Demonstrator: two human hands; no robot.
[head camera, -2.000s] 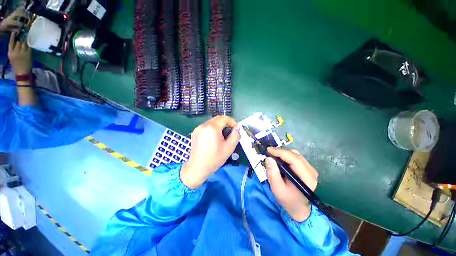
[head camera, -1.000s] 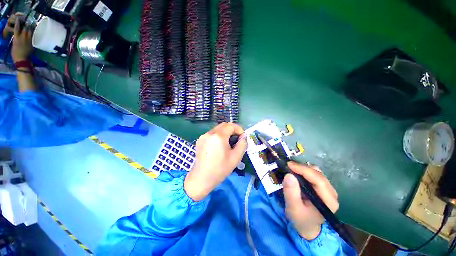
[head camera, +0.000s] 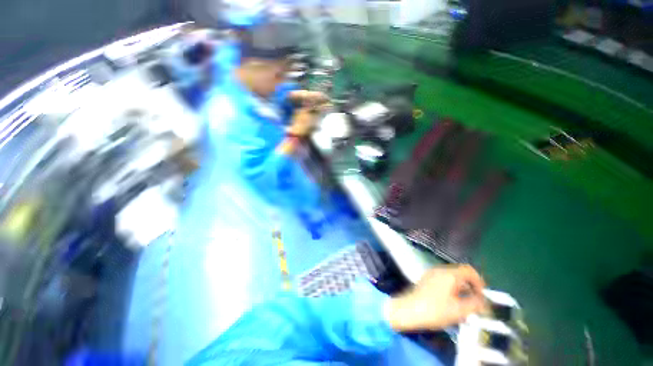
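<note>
The frame is strongly blurred. My left hand (head camera: 437, 299) is at the lower right of the picture, with its fingers pinched at the upper left corner of a white panel (head camera: 492, 332) with dark windows. The panel lies at the bench's near edge and is cut off by the bottom of the picture. Whether the fingers grip the panel or a small dark thing at the fingertips is hard to tell. My right hand and the soldering iron are not in view.
Dark reddish rows of bundled components (head camera: 451, 182) lie on the green bench beyond my hand. A grid tray (head camera: 333, 271) is left of it below the bench edge. Another worker in a blue smock (head camera: 247, 136) sits further along the bench. A dark shape (head camera: 630, 297) is at the right edge.
The view has swung to the left and up, so the bench and my left hand appear further right. My right hand and the soldering iron have gone out of the picture.
</note>
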